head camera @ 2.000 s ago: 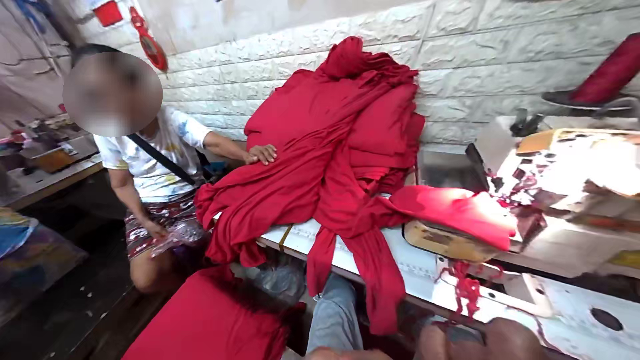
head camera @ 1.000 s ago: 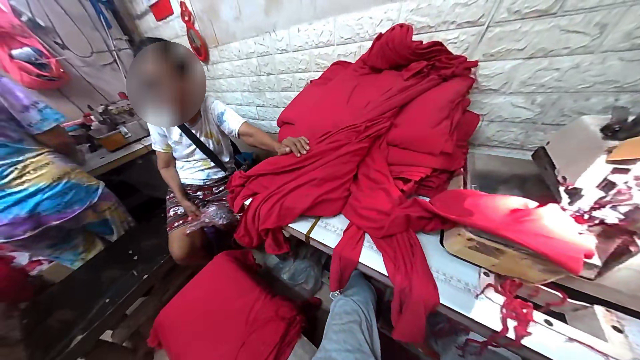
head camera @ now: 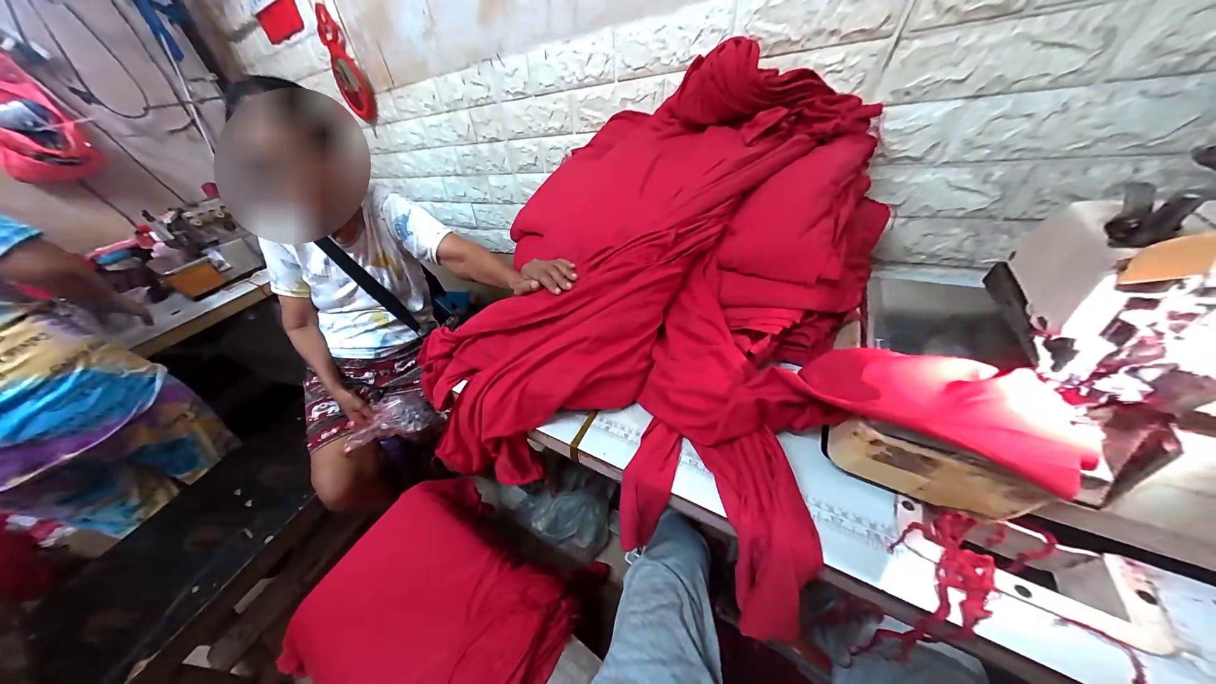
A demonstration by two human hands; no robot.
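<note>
Neither of my hands shows in the head view now. A tall heap of red fabric (head camera: 617,199) lies on the white sewing table (head camera: 864,513) against the wall, with strips hanging over the front edge. Another stack of red cloth (head camera: 437,589) sits low at the left of my leg in grey trousers (head camera: 665,608). A piece of red fabric (head camera: 959,408) rests over a tan machine bed (head camera: 931,465) at the right. Tangled red scraps (head camera: 964,570) lie on the table's near part.
A seated person (head camera: 351,304) rests one hand on the heap and holds a clear plastic bag (head camera: 394,423). A second person in patterned clothes (head camera: 85,408) is at the far left, by a dark bench (head camera: 180,560). An open cardboard box (head camera: 1073,256) stands at the right.
The blurred hands at the bottom edge two seconds ago are out of view. The view has swung left, bringing in the second person. The seated person's hand stays on the heap.
</note>
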